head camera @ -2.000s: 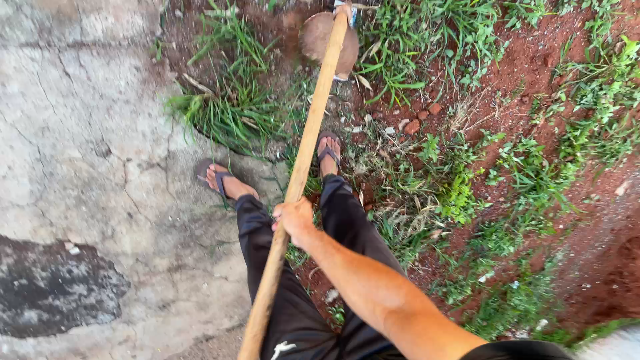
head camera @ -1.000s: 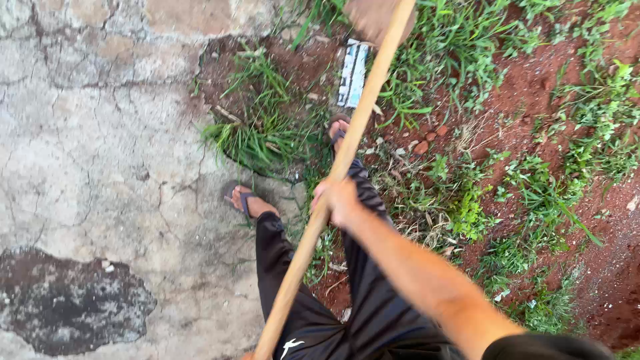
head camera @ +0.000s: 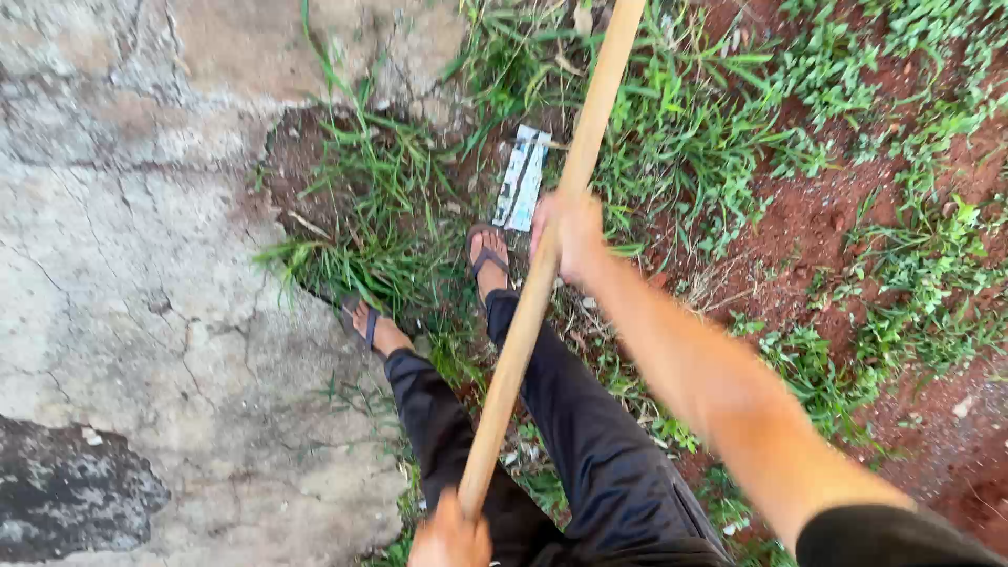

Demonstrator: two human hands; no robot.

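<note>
A long wooden handle [head camera: 520,339] runs from the bottom middle up past the top edge; its far end is out of view. My right hand [head camera: 571,236] is closed around it near the middle, blurred. Lower down, at the bottom edge, my left hand [head camera: 450,535] grips the handle's near end. Behind the handle are my legs in dark trousers and my feet in flip-flops. A torn, flat piece of printed packaging [head camera: 524,177] lies on the soil just left of my right hand.
Cracked concrete [head camera: 157,299] with a dark patch [head camera: 71,488] spreads along the left. A grass clump [head camera: 378,260] grows at its broken edge, close to my left foot. Green weeds [head camera: 661,118] and red soil [head camera: 795,244] cover the right side.
The round metal blade seen at the handle's far end two seconds ago has left the view. My left hand has come into view at the near end. The packaging shows more fully.
</note>
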